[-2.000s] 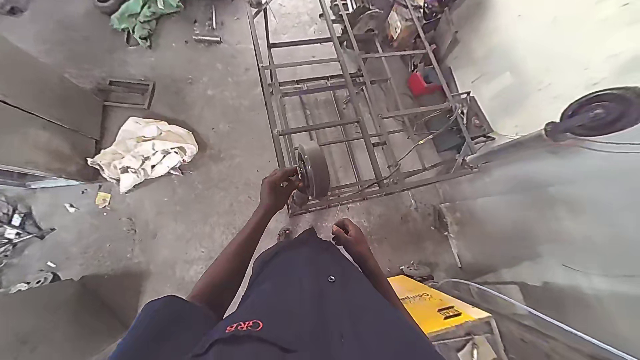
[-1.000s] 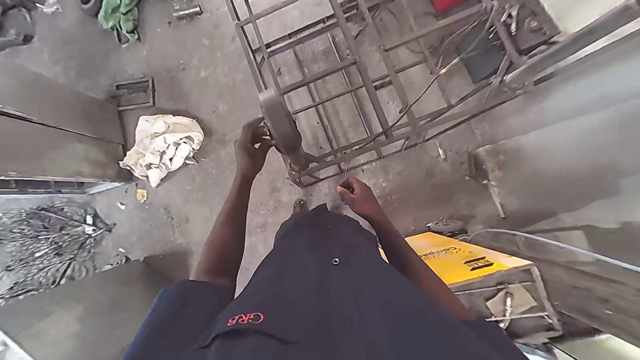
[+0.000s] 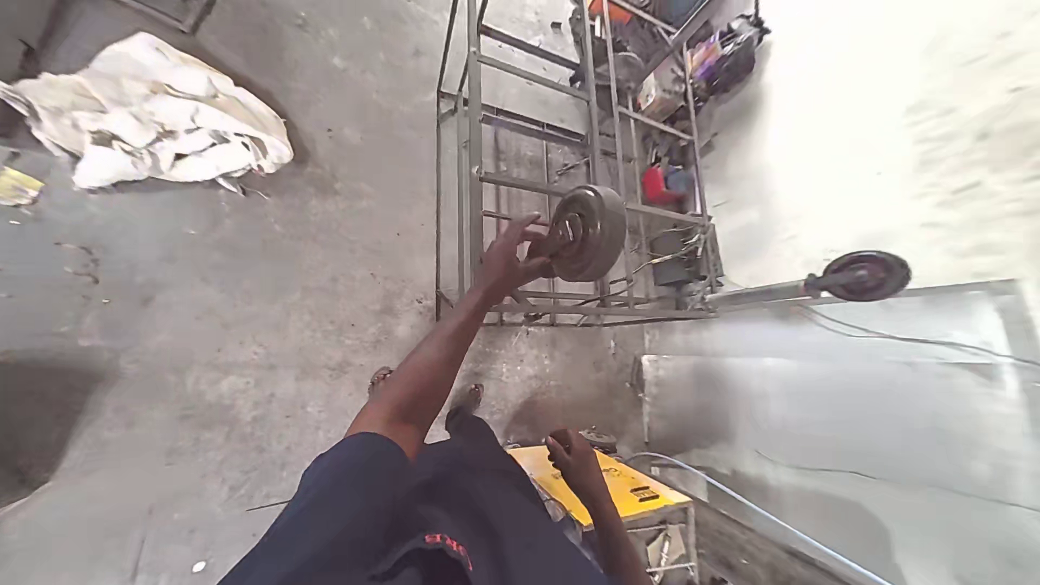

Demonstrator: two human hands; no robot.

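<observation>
My left hand (image 3: 513, 256) is at the caster wheel (image 3: 597, 233) near the lower end of the welded steel frame (image 3: 474, 154). Its fingers are around the caster's mounting part, with the thumb below and the index finger raised above. The wheel faces partly toward me, to the right of the fingers. My right hand (image 3: 571, 453) is lower down, above the yellow top of a machine (image 3: 638, 487), with its fingers curled; whether anything is inside them is hidden. Another caster wheel (image 3: 865, 276) is at the end of a metal tube on the right.
A crumpled white cloth (image 3: 175, 122) lies on the concrete floor at upper left. Bags and a red object (image 3: 662, 187) are among the frame's bars. A pale cable (image 3: 764, 513) runs across the lower right, and a large grey metal sheet (image 3: 821, 390) extends along the right.
My left arm has reached farther forward, and the caster wheel at its hand is now over the frame's bars. My right hand now appears over the yellow machine top. The view has turned.
</observation>
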